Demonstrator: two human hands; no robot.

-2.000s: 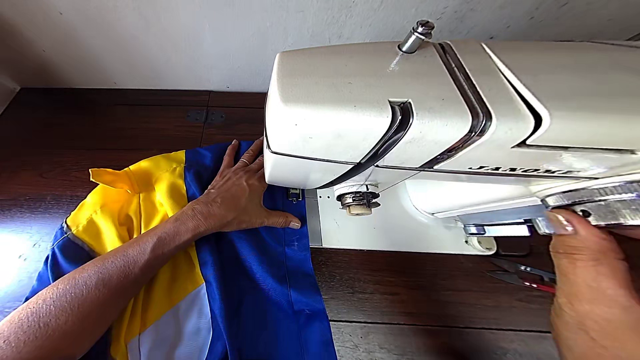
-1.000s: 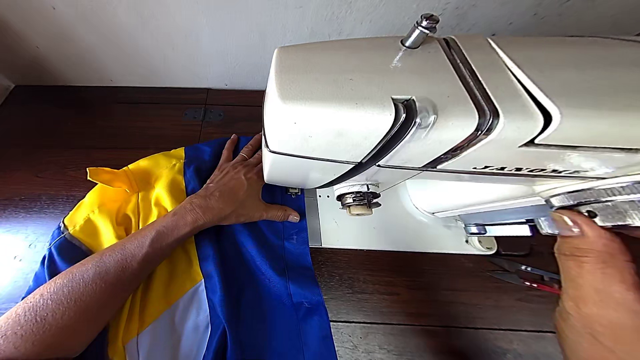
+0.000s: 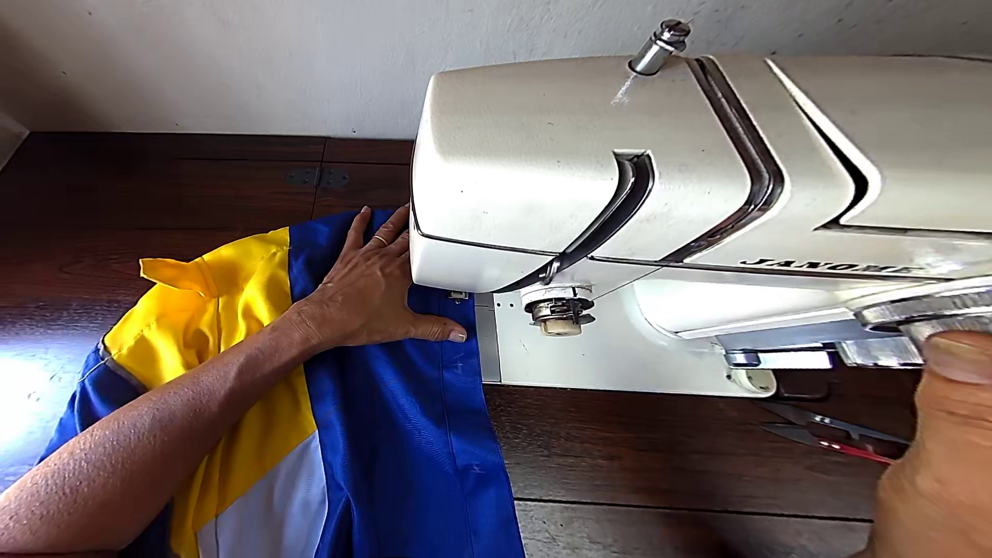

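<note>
A blue, yellow and grey fabric garment (image 3: pixel 395 418) lies on the wooden table and reaches under the head of a white Janome sewing machine (image 3: pixel 527 170). My left hand (image 3: pixel 368 298) rests flat on the blue part beside the presser foot (image 3: pixel 458 295), thumb and fingers spread; some fingertips are hidden behind the machine head. Chalk-like marks and a stitched line run along the garment's blue edge. At the right, my right hand (image 3: pixel 942 442) is at the machine's metal dial (image 3: pixel 930 310), the thumb near its lower rim; its fingers are mostly out of view.
Thread snips with red on the handle (image 3: pixel 837 438) lie on the table (image 3: pixel 659 449) below the machine bed (image 3: pixel 604 356), near my right hand. A thread runs from the tension dial (image 3: pixel 559 310). A pale wall (image 3: pixel 232 62) stands behind the table, which has a metal hinge (image 3: pixel 318 177).
My right hand has shifted lower at the dial, its thumb now under the rim rather than on the small lever seen before. My left hand and the garment stay in place.
</note>
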